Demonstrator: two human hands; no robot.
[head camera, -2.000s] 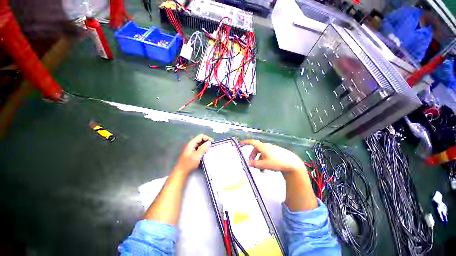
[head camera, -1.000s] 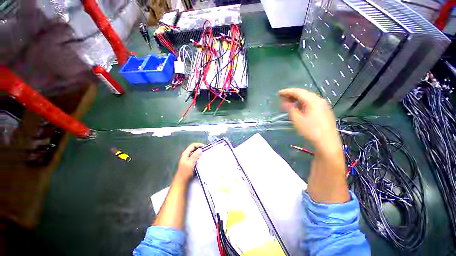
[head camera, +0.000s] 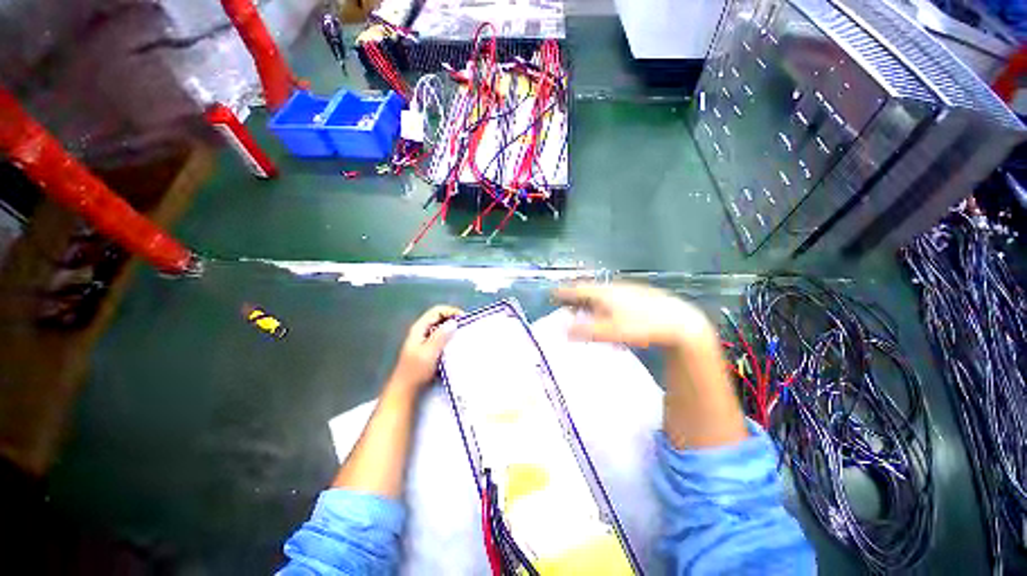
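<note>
The long shallow housing (head camera: 541, 433) lies tilted lengthwise in front of me, pale inside with a dark rim and yellow patches near its lower end. Red and black leads (head camera: 493, 527) lie over its lower left edge. It rests on a white sheet (head camera: 614, 377). My left hand (head camera: 426, 347) grips the housing's far left corner, with the fingertips on the rim. My right hand (head camera: 636, 317) is blurred above the sheet, right of the far end, apart from the housing; whether it holds something thin is too blurred to tell.
A yellow and black knife (head camera: 266, 323) lies at left. Blue bins (head camera: 337, 124), a red canister (head camera: 241, 143) and a unit under tangled red leads (head camera: 501, 133) stand across the bench. Coiled black cables (head camera: 862, 439) lie at right, below a large perforated metal case (head camera: 788, 124).
My right hand swung away from the housing's far end, up and right, and is now back lower and closer to it. My left hand stays at the far left corner.
</note>
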